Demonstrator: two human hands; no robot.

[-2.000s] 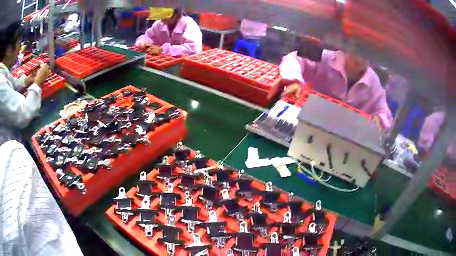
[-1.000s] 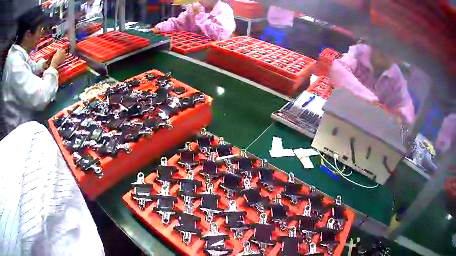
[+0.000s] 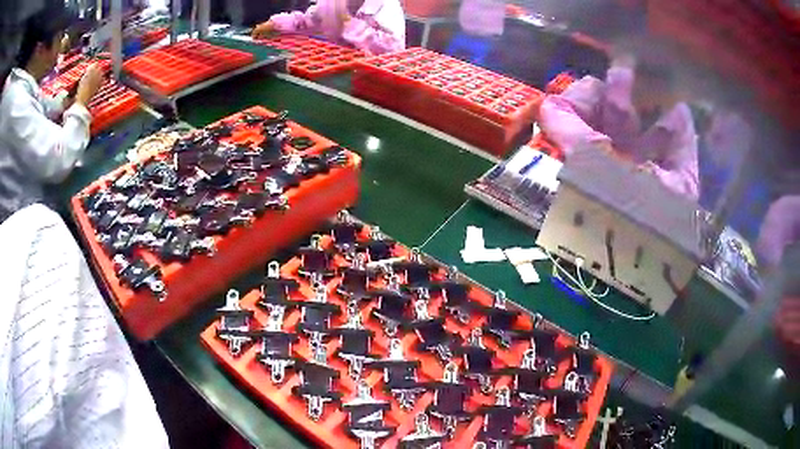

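No hand of mine shows; a white striped sleeve (image 3: pixel 66 342) fills the lower left edge. The orange-red compartment tray (image 3: pixel 230 348) lies nearest, cut off by the bottom edge. Its pockets hold rows of clamped units (image 3: pixel 355 342), black squares with silver clip ends sticking out. A white paper slip (image 3: pixel 386 261) lies among the units near the tray's far side. At left a thick orange-red block of stacked trays (image 3: pixel 263 232) bears an untidy heap of clamped units (image 3: pixel 202 158).
White paper scraps (image 3: pixel 481 245) and a grey-white box (image 3: pixel 605 241) with a white cable stand beyond the tray. Loose clips (image 3: pixel 645 431) lie at lower right. Workers in pink and white smocks (image 3: pixel 39 131) sit around the bench. More red trays (image 3: pixel 447 88) stand at the back.
The view has swung right from the first frame, then shifted slightly back, so bench items appear moved. The pink-smocked worker at right has changed arm posture. The units look unchanged.
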